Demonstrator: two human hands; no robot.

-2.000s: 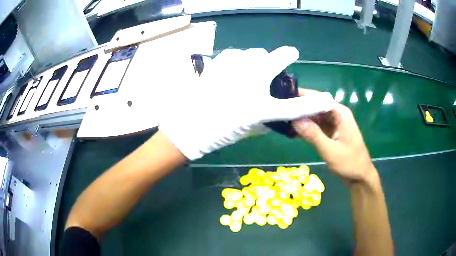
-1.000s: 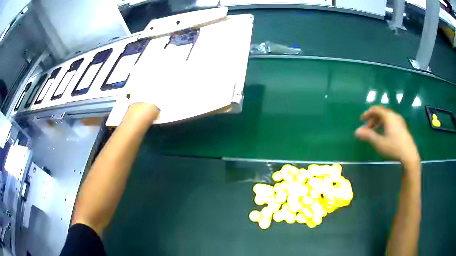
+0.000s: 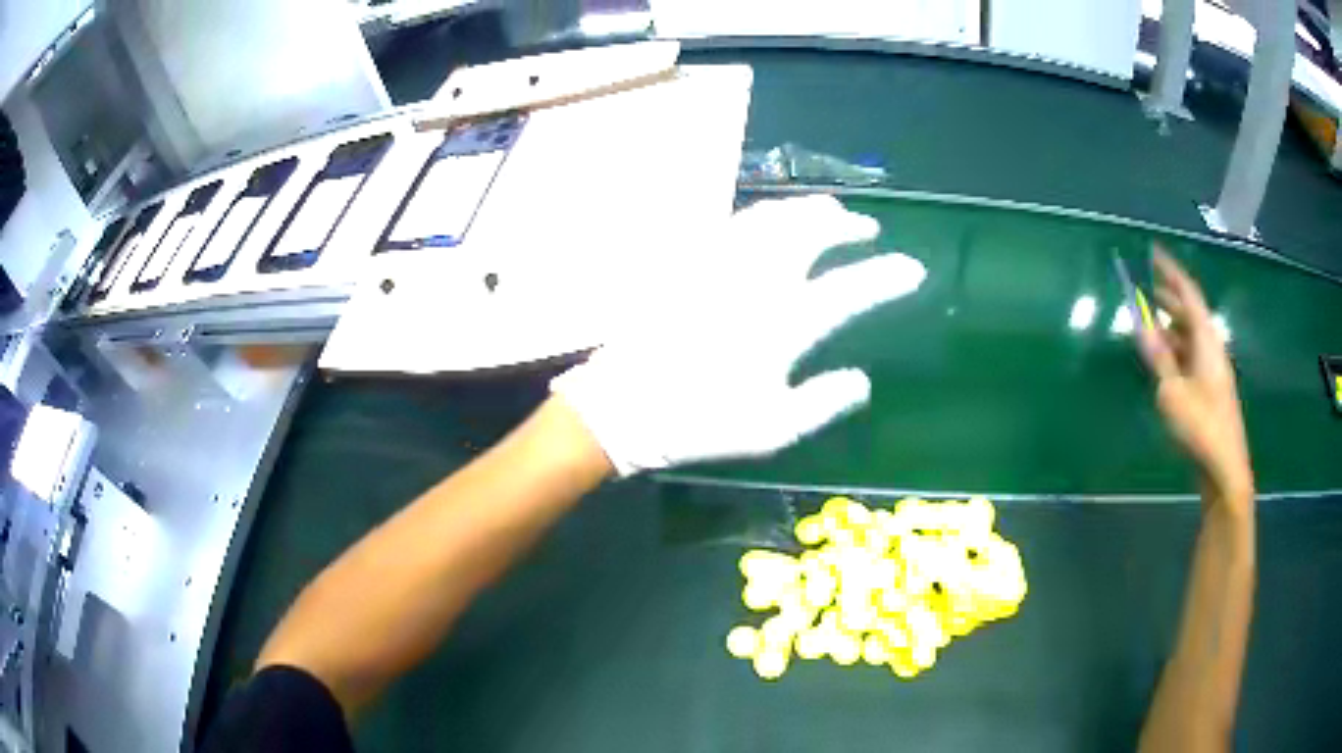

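My left hand [image 3: 736, 346], in a white knit glove, is over the green belt beside the white board, fingers spread and empty. My bare right hand [image 3: 1195, 368] is over the belt at the right. It holds a thin phone frame [image 3: 1130, 291] seen nearly edge-on, with a bit of yellow on it. A pile of yellow camera-hole plugs [image 3: 883, 581] lies on the dark-green bench in front of the belt. One black phone frame [image 3: 453, 180] lies on the white carrier board [image 3: 589, 250].
More black frames [image 3: 321, 203] lie in a row on white boards at upper left. Another frame [image 3: 1333, 386] with yellow is cut off at the right edge of the belt [image 3: 1001, 383]. A clear plastic bag [image 3: 810, 165] lies beyond the belt. Metal machinery [image 3: 133, 486] stands at left.
My left hand has moved from the board to over the belt and spread open. My right hand, empty a second ago, now holds a frame. The frame on the belt has shifted right.
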